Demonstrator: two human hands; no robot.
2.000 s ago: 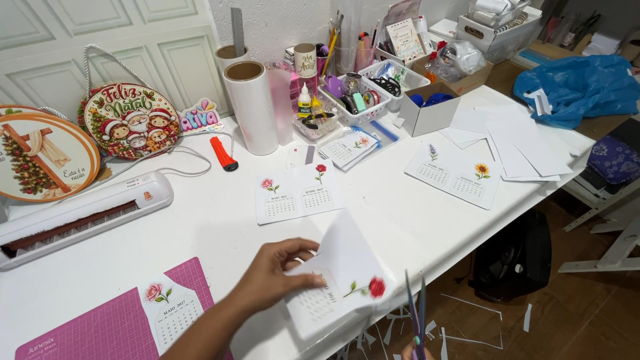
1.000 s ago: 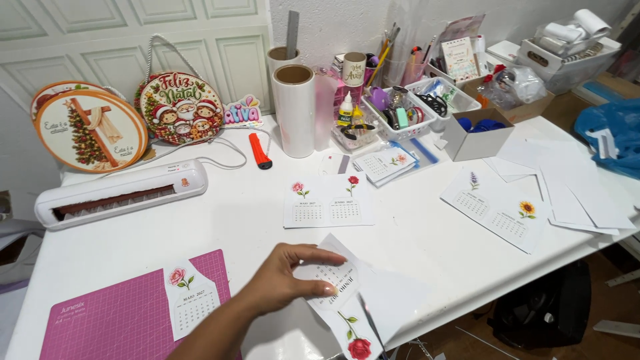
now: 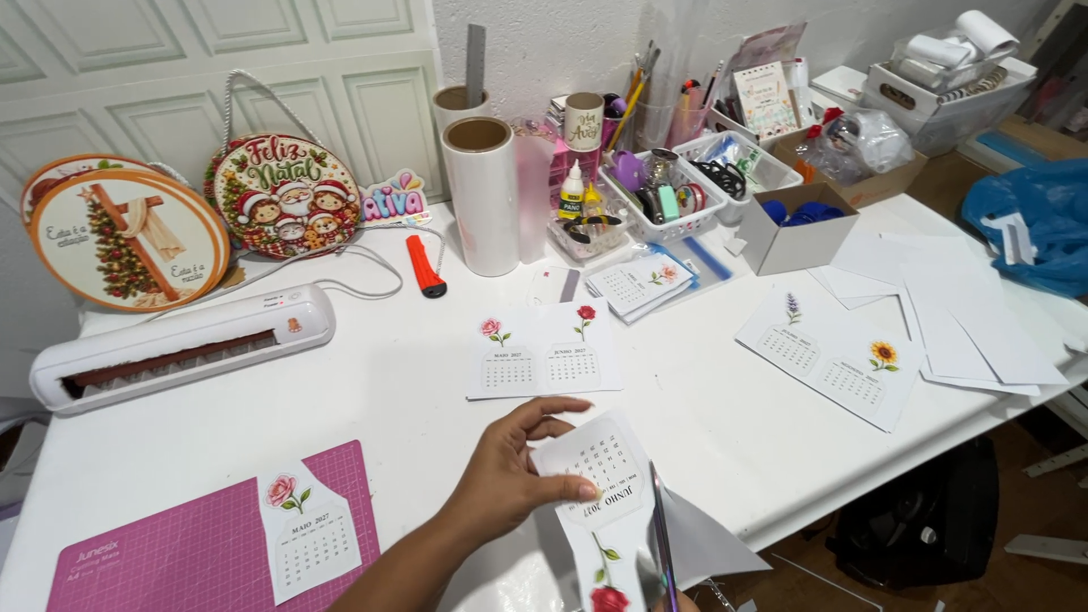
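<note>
My left hand (image 3: 510, 476), in the lower middle, pinches a paper calendar piece (image 3: 599, 497) that shows JUNHO 2027 upside down above a red rose. Along the right edge of this piece lie the blades of the scissors (image 3: 661, 535), with a loose white paper flap (image 3: 710, 540) beside them. Of my right hand (image 3: 682, 602) only a little shows at the bottom edge, at the lower end of the scissors. A cut MAIO 2027 piece with a pink rose (image 3: 313, 535) rests on the pink cutting mat (image 3: 170, 544). Beyond my left hand lies a printed calendar sheet (image 3: 544, 353).
A laminator (image 3: 183, 344) and an orange utility knife (image 3: 424, 265) lie at the left. Behind stand a white roll (image 3: 483, 200) and a basket of supplies (image 3: 671, 217). At the right are another calendar sheet (image 3: 829, 361), white papers (image 3: 977, 314) and an open box (image 3: 795, 229).
The rose piece in my left hand has turned, with the rose now pointing down. The scissors, apart from the paper two seconds ago, are now against its edge.
</note>
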